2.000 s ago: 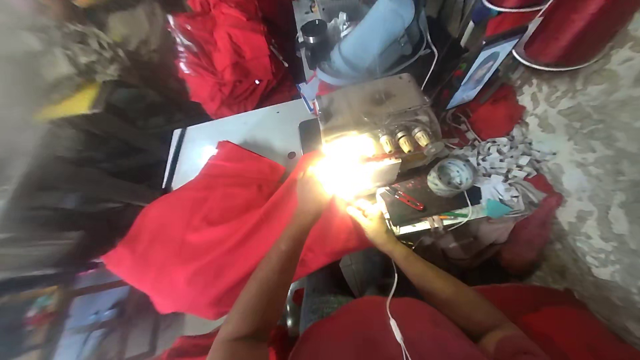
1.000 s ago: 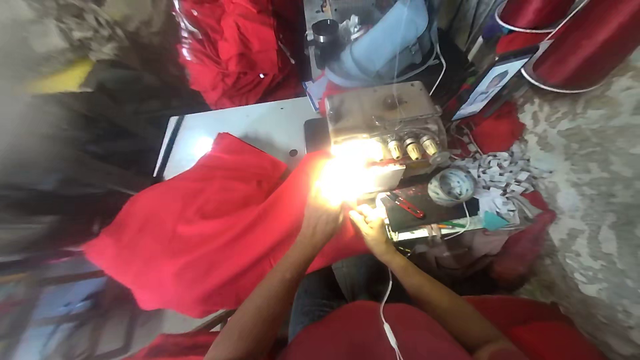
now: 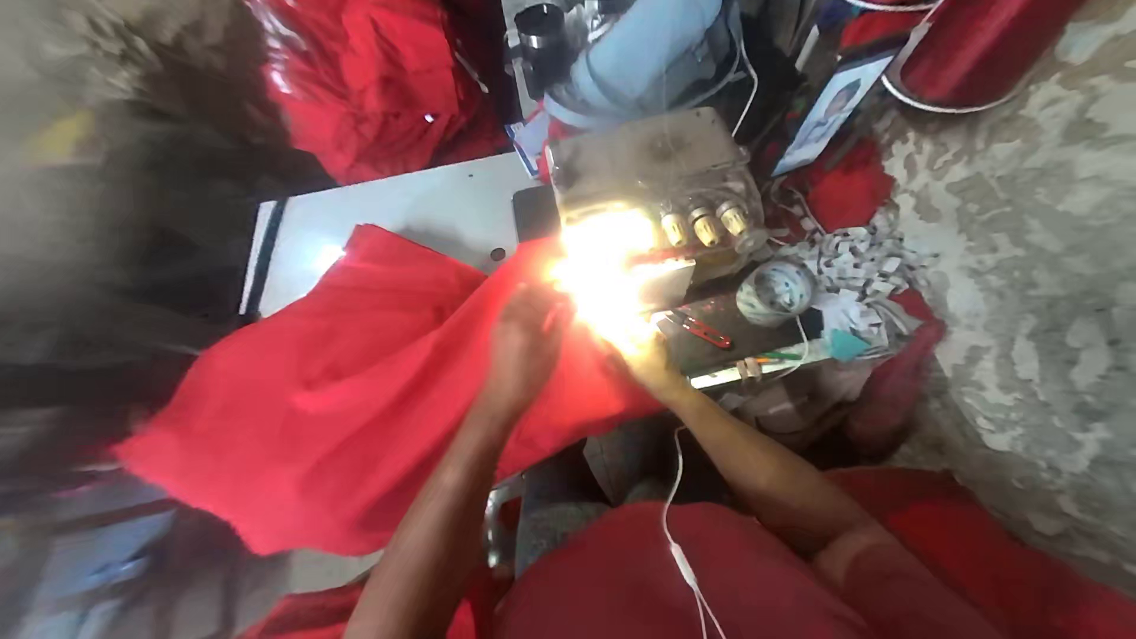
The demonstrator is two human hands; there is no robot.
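Note:
A sewing machine (image 3: pixel 652 164), probably an overlock, stands at the centre top, its front washed out by a very bright lamp (image 3: pixel 608 257). Red fabric (image 3: pixel 355 373) spreads from the machine's front over the white table and down toward the lower left. My left hand (image 3: pixel 531 333) lies on this fabric just left of the glare. My right hand (image 3: pixel 646 355) is at the cloth's right edge below the lamp, its fingertips lost in the light. Whether either hand pinches the cloth cannot be made out. Red-handled thread snips (image 3: pixel 701 330) lie right of my right hand.
Right of the machine are a round container (image 3: pixel 776 293) and a heap of white scraps (image 3: pixel 861 266). A framed picture (image 3: pixel 834 114) leans behind, near large red thread cones (image 3: pixel 985 44). Bagged red cloth (image 3: pixel 373 80) lies behind the white table (image 3: pixel 426 200). A white cable (image 3: pixel 679 550) hangs over my front.
My left hand has moved a little back from the brightest glare and shows more clearly on the fabric. My right hand stays by the machine's front.

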